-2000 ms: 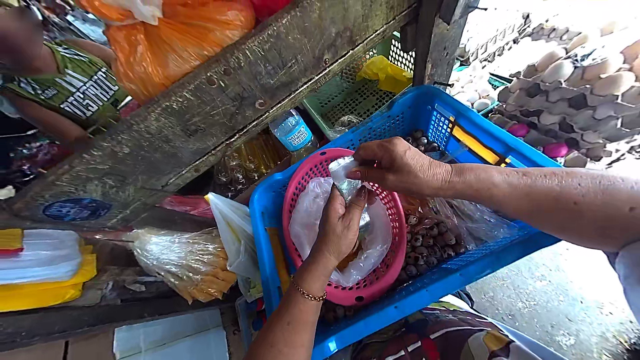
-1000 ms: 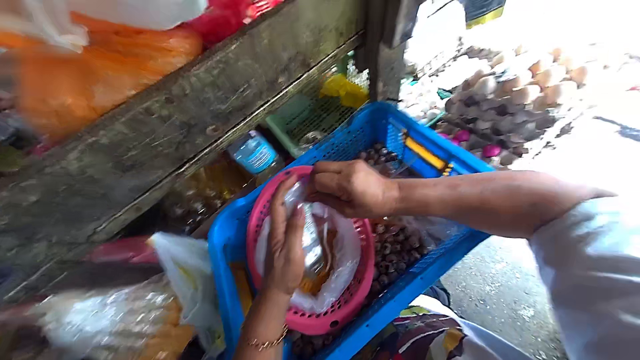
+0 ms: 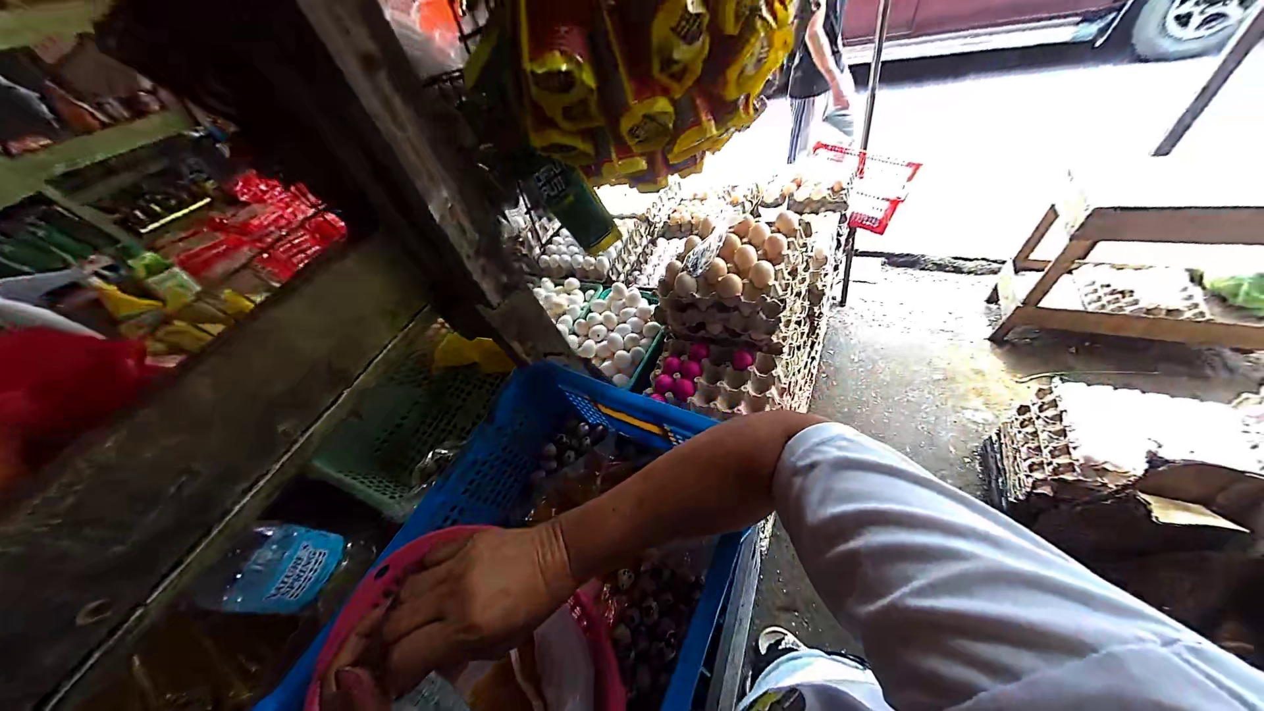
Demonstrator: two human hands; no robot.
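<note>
My right hand (image 3: 474, 597) reaches over the rim of a pink perforated plastic basket (image 3: 370, 612). Its fingers meet the fingertips of my left hand (image 3: 357, 681), of which only a small part shows at the bottom edge; what either one grips is hidden. Just below them lies clear plastic (image 3: 432, 694), beside a translucent bag with orange-brown contents (image 3: 509, 681). The basket rests in a blue plastic crate (image 3: 474, 484) that also holds many small speckled eggs (image 3: 647, 617).
A labelled plastic bottle (image 3: 286, 570) and a green crate (image 3: 390, 434) sit left of the blue crate. Beyond it are white eggs (image 3: 617, 331) and stacked egg trays (image 3: 736, 385). A wooden post (image 3: 425, 148) and hanging packets (image 3: 642, 79) rise above. A wooden bench (image 3: 1136, 225) stands right.
The view has swung far up and to the right, towards the street. My hands stay at the pink basket, now low in the view, with the left mostly out of frame.
</note>
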